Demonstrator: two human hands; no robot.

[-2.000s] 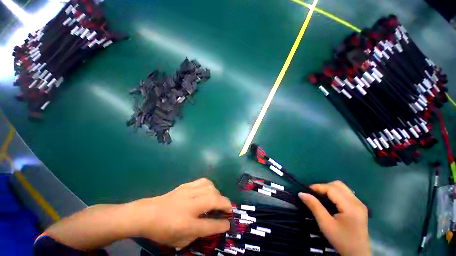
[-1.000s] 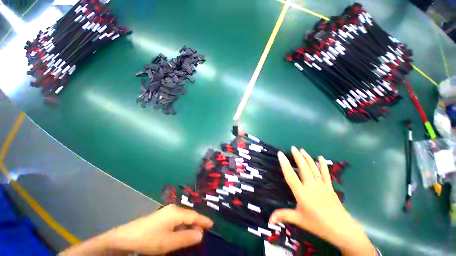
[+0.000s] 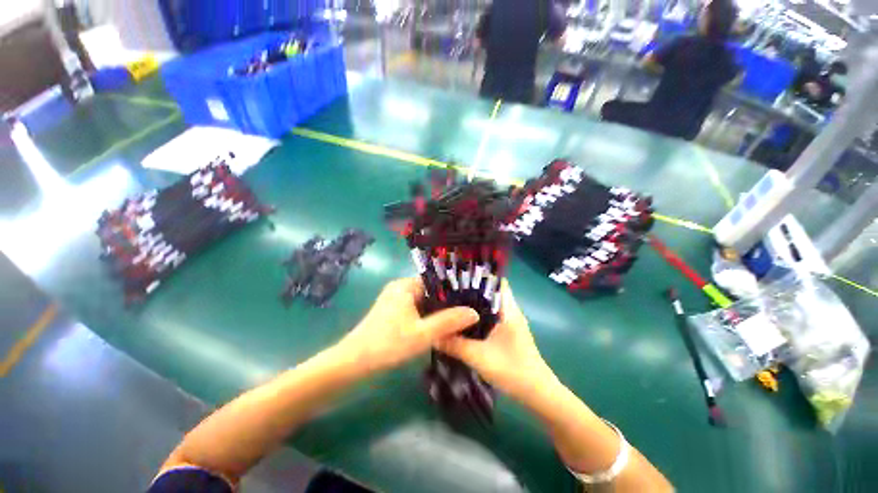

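Observation:
A thick bundle of black wire harnesses (image 3: 464,274) with red and black ends and white bands is held upright in front of me. My left hand (image 3: 409,323) and my right hand (image 3: 496,342) both grip around its middle, the left thumb across the front. The connector ends fan out at the top and are blurred; the lower ends hang below my hands. A loose heap of small black plastic parts (image 3: 325,267) lies on the green table left of the bundle.
Fanned harness stacks lie at left (image 3: 178,226) and right (image 3: 582,226). A blue bin (image 3: 289,91) and white paper (image 3: 207,149) are at the far left. A single harness (image 3: 695,356), a red stick (image 3: 685,265) and plastic bags (image 3: 818,337) are at right. People are behind.
The harnesses that lay fanned on the table are now gathered and raised in both hands. The view has tilted up, showing the bin, the paper and people behind.

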